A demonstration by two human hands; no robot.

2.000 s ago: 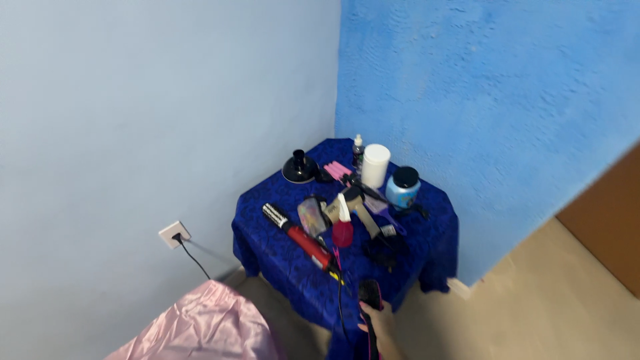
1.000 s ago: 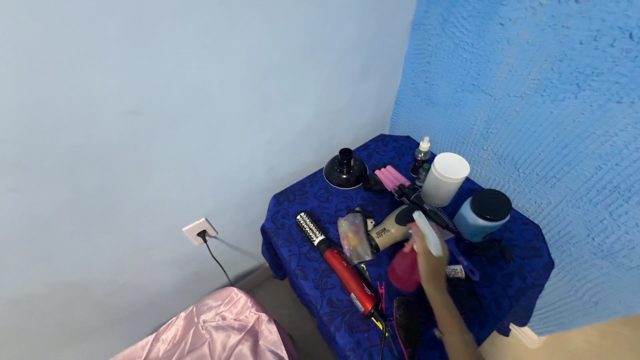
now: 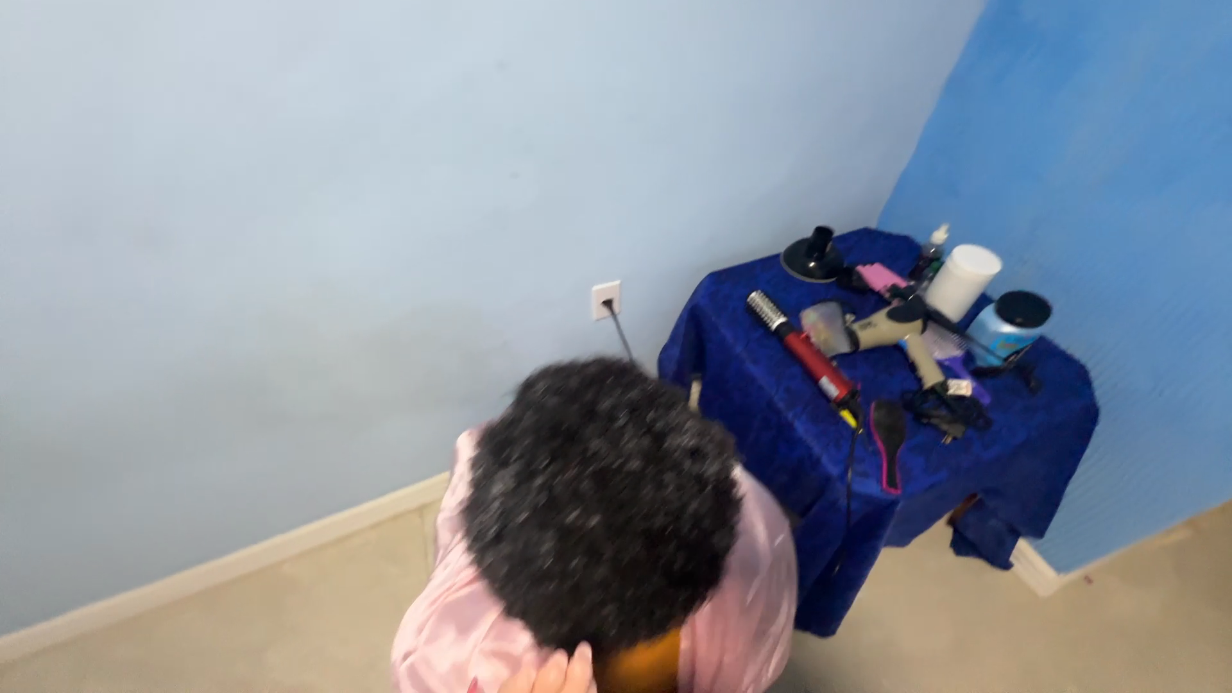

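Fingertips of my left hand (image 3: 551, 674) show at the bottom edge, touching or close against the lower edge of a seated person's short dark curly hair (image 3: 602, 500). The rest of that hand is cut off. My right hand is out of view. On the small table lie a red hot-air brush (image 3: 818, 364), a black paddle brush with a pink rim (image 3: 889, 438), a beige hair dryer (image 3: 881, 327) and a clear bag (image 3: 825, 327). Behind them stand a white container (image 3: 962, 282) and a blue jar with a black lid (image 3: 1009, 327).
The table's dark blue cloth (image 3: 760, 404) hangs over its sides. A black round-based object (image 3: 813, 256), pink items (image 3: 881, 278) and a small pump bottle (image 3: 934, 252) stand or lie at its back. A cord runs from the wall outlet (image 3: 606, 300). A pink satin cape (image 3: 462, 606) covers the person's shoulders.
My right hand, holding the red spray bottle with a white top over the table a second ago, has left the view; the bottle is gone from the table. The view has swung left onto the person's head.
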